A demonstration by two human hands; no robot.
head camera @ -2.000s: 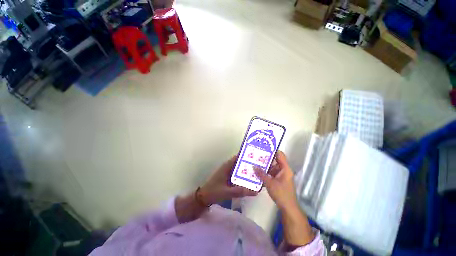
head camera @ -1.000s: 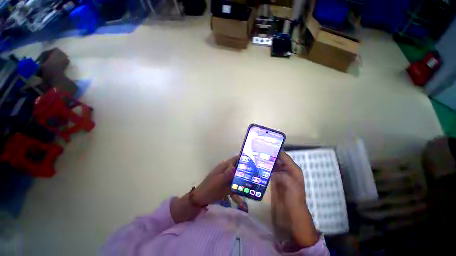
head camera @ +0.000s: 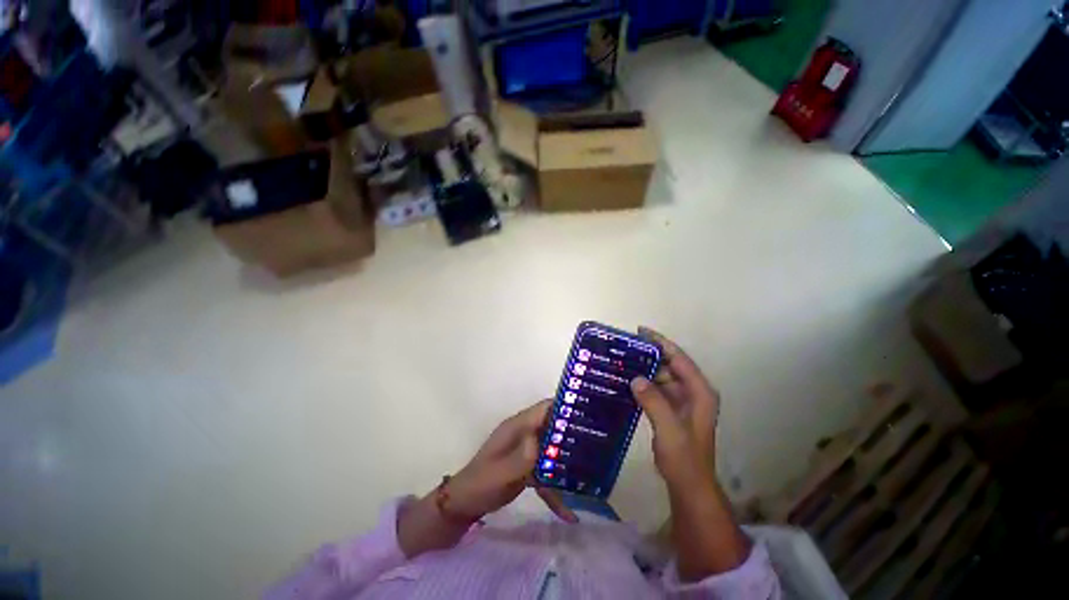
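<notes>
A smartphone (head camera: 596,410) is held upright in front of my chest, its screen lit with a dark list and small round icons. My left hand (head camera: 506,462) grips its lower left side. My right hand (head camera: 683,410) is at its right edge, with the thumb over the upper right of the screen. The fingers behind the phone are partly hidden.
Open cartons stand on the floor ahead left (head camera: 299,234) and ahead (head camera: 596,166), with a black device (head camera: 465,209) between them. A red box or case (head camera: 817,91) stands by a grey panel at the upper right. A wooden pallet (head camera: 903,498) lies at the right.
The view has turned right and moved nearer the cartons; the stools and white trays have left the picture. The screen went from a bright page to a home screen, then a dark list.
</notes>
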